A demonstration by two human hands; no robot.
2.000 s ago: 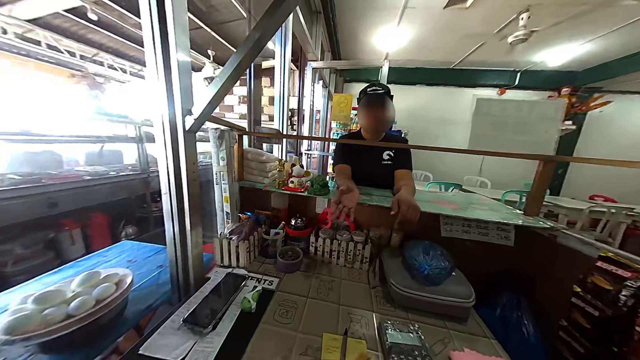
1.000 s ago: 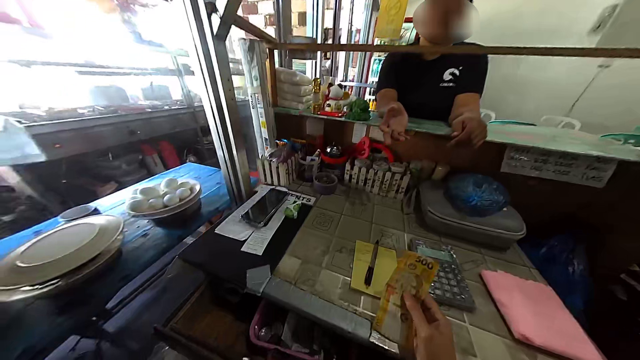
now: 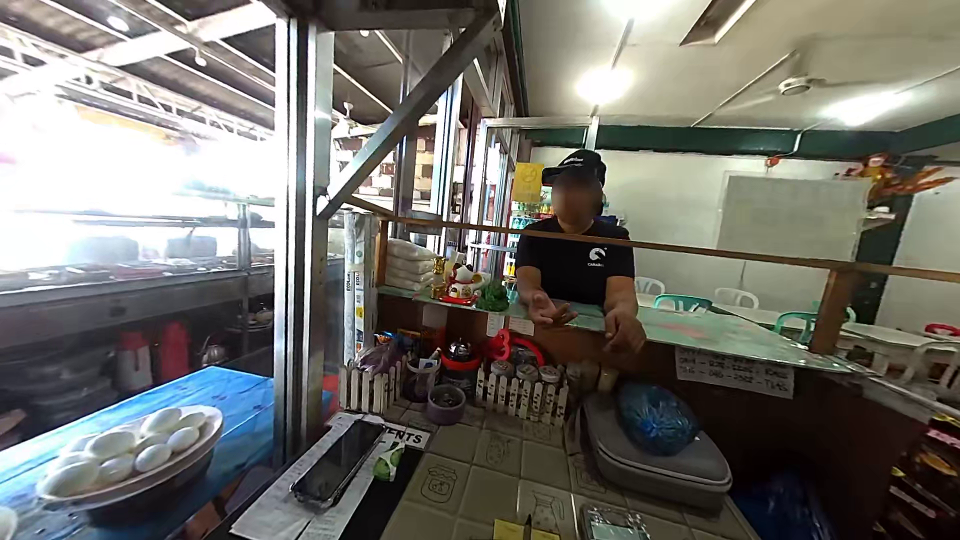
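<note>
Neither of my hands shows in the head view. On the tiled counter (image 3: pixel 487 469) lie a smartphone (image 3: pixel 339 459) on papers, a small green and white packet (image 3: pixel 388 461), a yellow paper pad (image 3: pixel 510 529) with a pen (image 3: pixel 528 525) on it, and a calculator (image 3: pixel 613 523) cut by the bottom edge. A grey zipped case (image 3: pixel 637 465) sits at the right with a blue plastic bundle (image 3: pixel 658 418) on top. Across the glass ledge (image 3: pixel 697 330), a person in a black shirt (image 3: pixel 574 266) leans with both hands (image 3: pixel 581 319) over the ledge, palms partly turned up.
White picket holders (image 3: pixel 517 394) with jars, a purple-grey bowl (image 3: pixel 445 403) and a red-rimmed pot (image 3: pixel 459 364) line the counter's back. A metal post (image 3: pixel 296 225) stands left, beside a plate of eggs (image 3: pixel 127 457) on a blue table (image 3: pixel 225 390). A wooden rail (image 3: pixel 675 246) crosses above the ledge.
One second ago a hand of mine held a yellow banknote over the calculator; hand and note are now out of view. The view has tilted up. The person's hands stay at the ledge.
</note>
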